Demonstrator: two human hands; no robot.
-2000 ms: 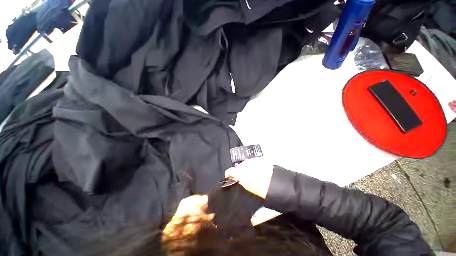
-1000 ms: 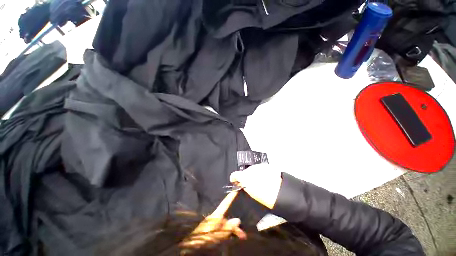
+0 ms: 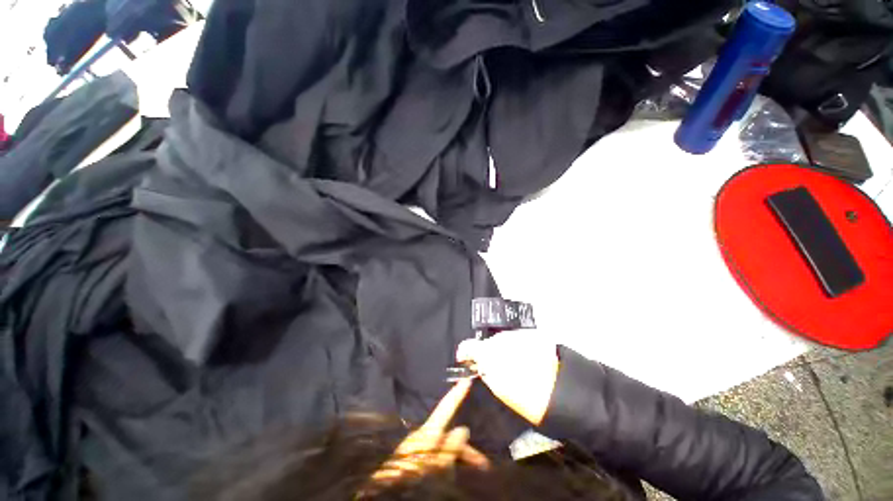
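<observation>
A large black garment (image 3: 392,294) lies spread under both hands. My right hand (image 3: 514,370), overexposed, comes in from the right in a black padded sleeve. It is closed on thread snips (image 3: 458,373), whose short thin blades point left over the cloth; the rest is hidden in the hand. My left hand (image 3: 436,445) is at the bottom, partly covered by blurred hair, with its index finger stretched up to the snips' blades. Whether it pinches cloth cannot be told. A dark care label with pale print (image 3: 503,313) lies just above my right hand.
A white table (image 3: 607,254) carries a red round mat (image 3: 764,264) with a black smartphone (image 3: 817,241) on it at the right. A blue bottle (image 3: 734,78), clear plastic (image 3: 772,133) and a small dark box (image 3: 838,155) stand behind. More black garments (image 3: 323,78) are heaped behind.
The view has shifted, so table things sit farther right. Since two seconds ago my left hand has moved up to my right hand, its index finger now extended to the snips' blades.
</observation>
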